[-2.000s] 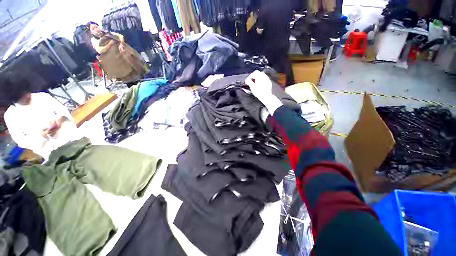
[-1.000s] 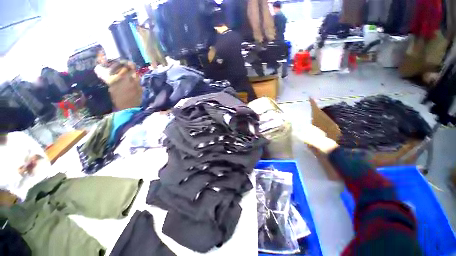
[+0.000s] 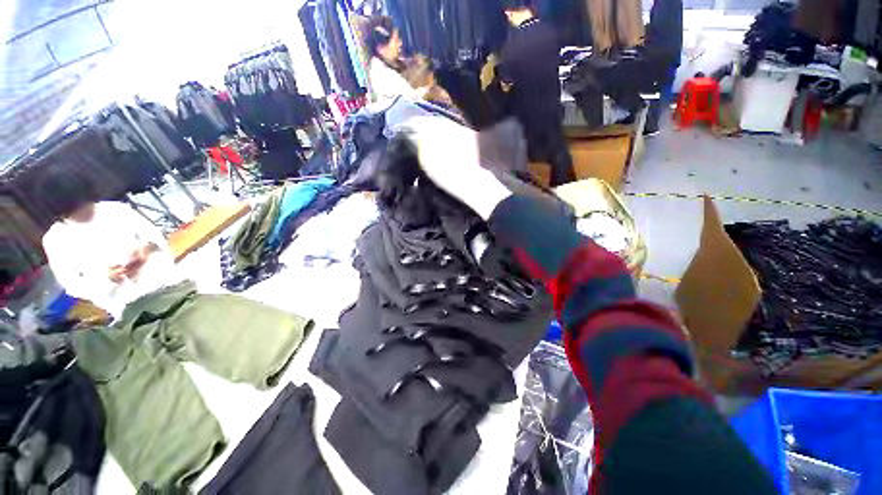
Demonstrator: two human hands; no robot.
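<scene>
Dark shorts (image 3: 426, 338) lie in a tall overlapping pile on the white-topped table, with wavy layered edges and pale shiny patches. My right hand (image 3: 440, 155), pale and blurred, is at the far top of this pile. Its fingers are over bunched dark cloth and appear closed on it; the fingertips are not clear. The striped red and dark green sleeve crosses the pile's right side. My left hand is not in view. Another dark garment (image 3: 276, 450) lies flat at the near table edge.
Olive-green shorts (image 3: 193, 358) lie on the left. A mixed garment heap (image 3: 290, 218) is beyond. Clear polybags (image 3: 553, 425) are right of the pile. A carton (image 3: 716, 280) of dark goods and a blue crate (image 3: 764, 435) stand right. People are across the table and further back.
My right hand swung off the pile to the right over the floor, then came back to its far top. Cloth there is now bunched higher. The camera view turned right and back.
</scene>
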